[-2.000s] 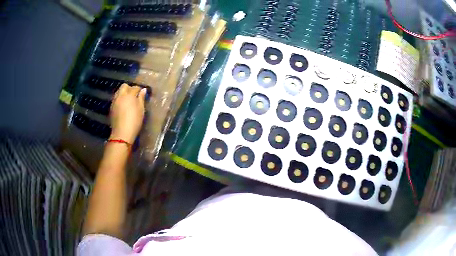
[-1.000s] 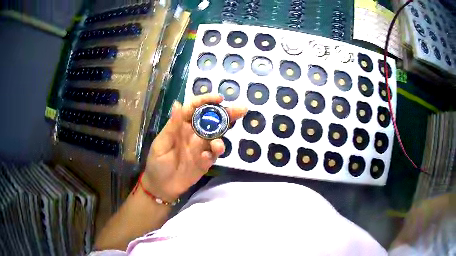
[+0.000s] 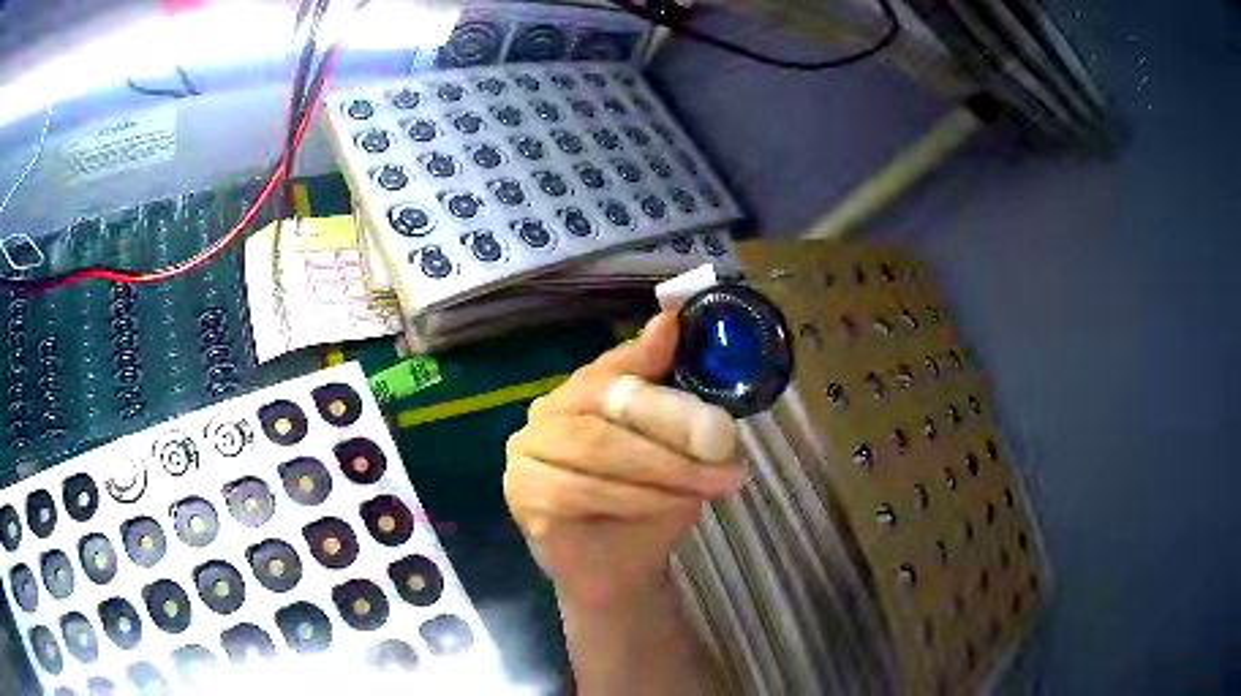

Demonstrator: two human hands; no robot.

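Note:
My right hand [image 3: 613, 462] is raised right of the centre, with white coverings on its fingers. It holds one round part [image 3: 734, 348], a speaker driver by its look, with a black rim and a shiny blue centre facing me. My left hand is not in view. The white foam tray [image 3: 449, 615] lies at the lower left, cut off by the edge. Most of its cutouts are black with a tan dot, and a few in the upper row show silver rings [image 3: 176, 454]. Glare covers its lower part.
Stacked white trays filled with round parts [image 3: 547, 184] stand at the back. A brown board with rows of small parts [image 3: 925, 462] stands at the right above stacked edges. A paper sheet [image 3: 306, 292], red and black wires [image 3: 259, 224] and dark part rows [image 3: 136, 313] are at the left.
The view has swung to the right. My left hand, which took a part from the clear tray and held it up, has left the picture. My right hand now shows, holding a part.

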